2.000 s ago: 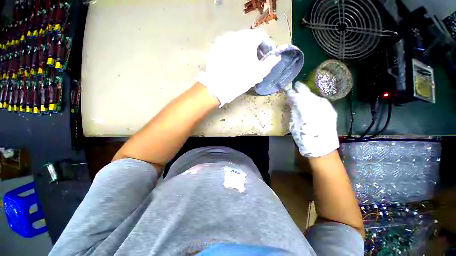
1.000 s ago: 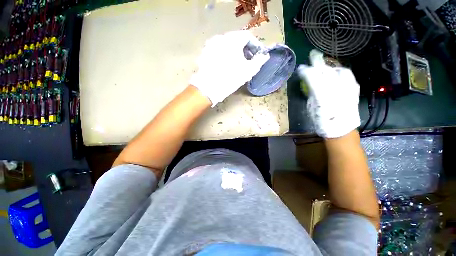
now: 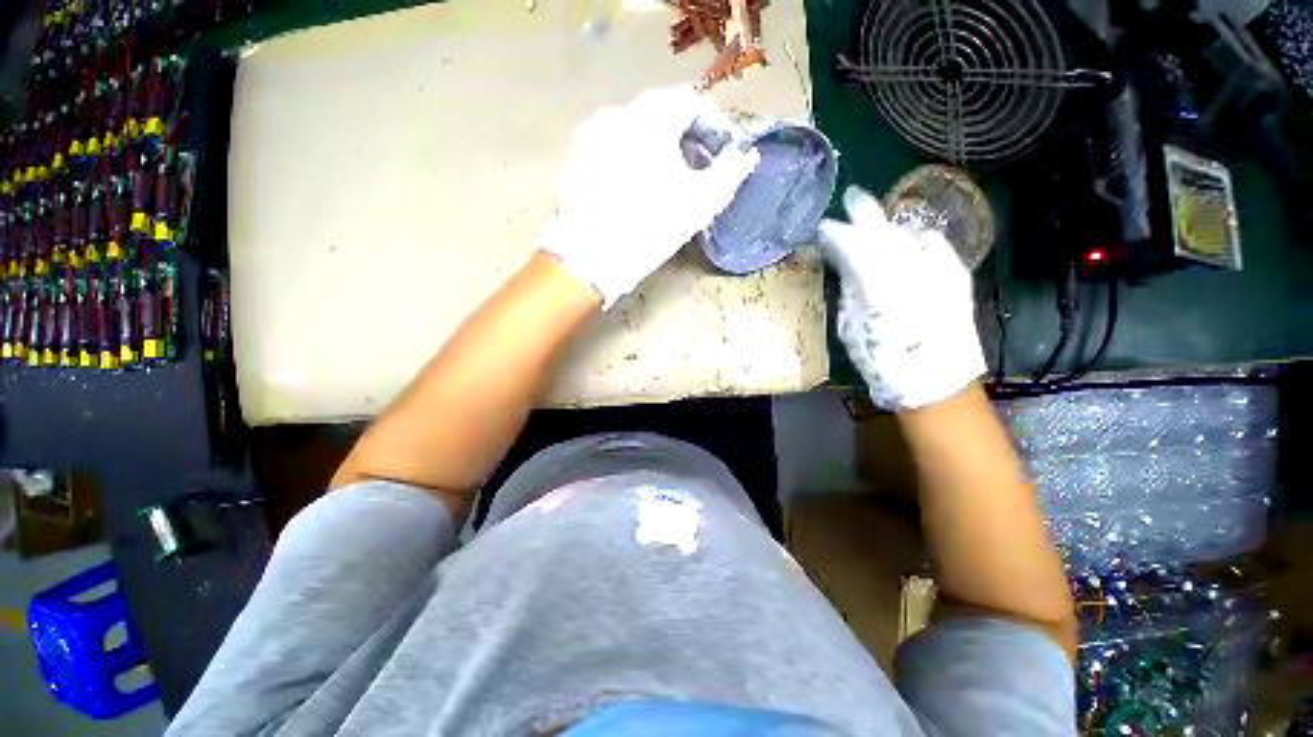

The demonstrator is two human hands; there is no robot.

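Note:
My left hand, in a white glove smudged grey at the fingertips, holds the paste dish by its left rim. The dish is tilted over the right part of the cream board, and streaky blue-grey paste covers its inside. My right hand, also in a white glove, is just right of the dish with thumb and fingers close together. Whether it holds something thin is too small to tell.
Copper strips lie at the board's far edge. The solder pot is behind my right hand, with a round fan guard and a black soldering station beyond. Rows of power boards are at left.
My right hand went from beside the dish to the right over the solder pot, then came back left near the dish. My left hand keeps hold of the dish, whose inside now faces me more.

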